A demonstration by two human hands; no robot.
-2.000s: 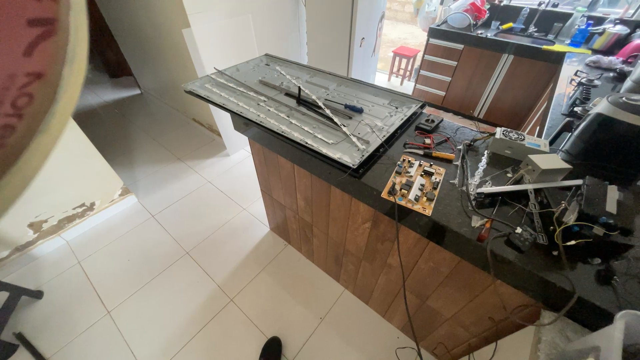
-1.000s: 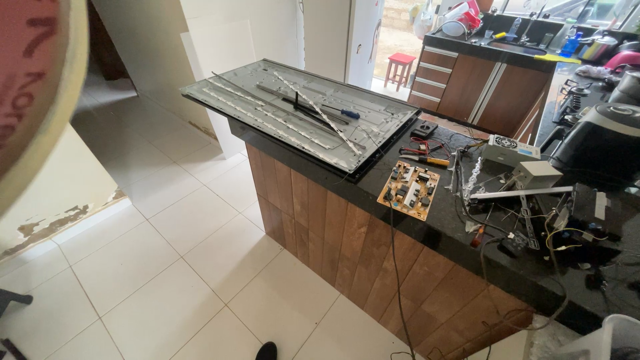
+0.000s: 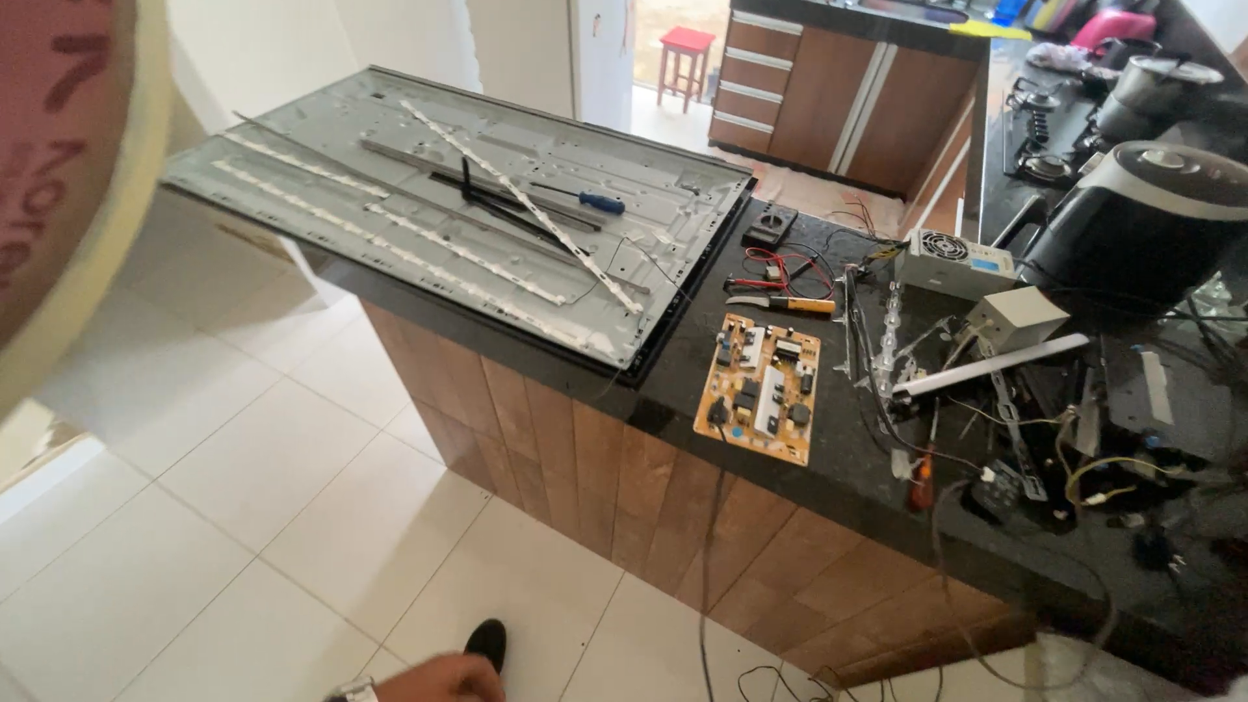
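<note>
My left hand, with a watch at its wrist, shows at the bottom edge near a black shoe; its fingers are largely cut off. My right hand is out of view. On the counter lies a flat metal TV back panel, with LED strips, a blue-handled screwdriver and dark bars across it. Beside it are a tan circuit board, a multimeter, red and black test leads and an orange-handled knife. A large pinkish round object fills the upper left, very close; what supports it is hidden.
The black stone counter also carries a power supply unit, a pale box, a red-orange screwdriver, tangled cables and a black appliance. A cable hangs over its edge to the tiled floor. A red stool stands behind.
My left hand has come into view at the bottom edge. The panel, the circuit board and the tools lie as before.
</note>
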